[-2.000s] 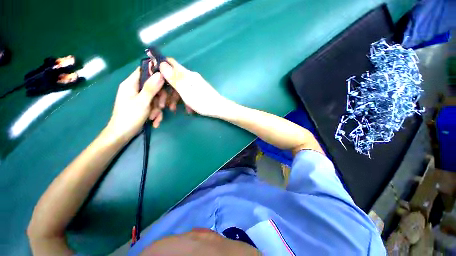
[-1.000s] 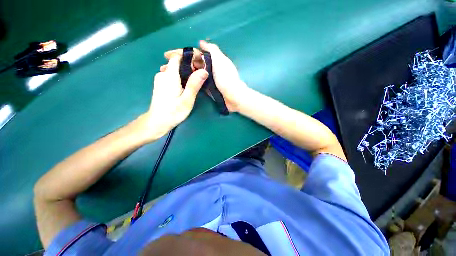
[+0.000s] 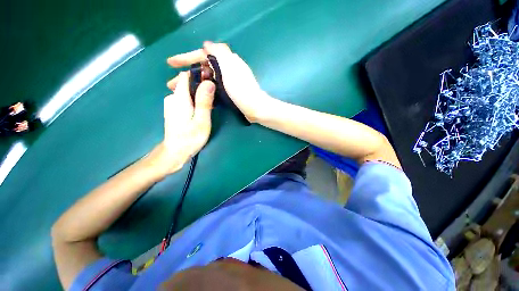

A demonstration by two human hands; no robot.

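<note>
A black battery clamp [image 3: 209, 73] with a copper-coloured part between its black handles is held between my two hands above the green bench. My left hand [image 3: 189, 116] grips it from the left, thumb on the inner side. My right hand [image 3: 236, 82] presses its palm and fingers along the clamp's right side. A black cable lead [image 3: 185, 187] runs down from under my left hand to a red section [image 3: 164, 244] near my shirt. The clamp's joint is partly hidden by my fingers.
A black tray [image 3: 398, 91] at the right holds a tangled pile of silver wire springs [image 3: 475, 108]. More black clamps with copper tips [image 3: 16, 118] lie at the far left on the darker green surface. The green bench edge [image 3: 267, 170] runs in front of my body.
Both hands and the clamp have shifted slightly left in view since one second ago. The clamps at the far left now sit lower and nearer the picture's edge.
</note>
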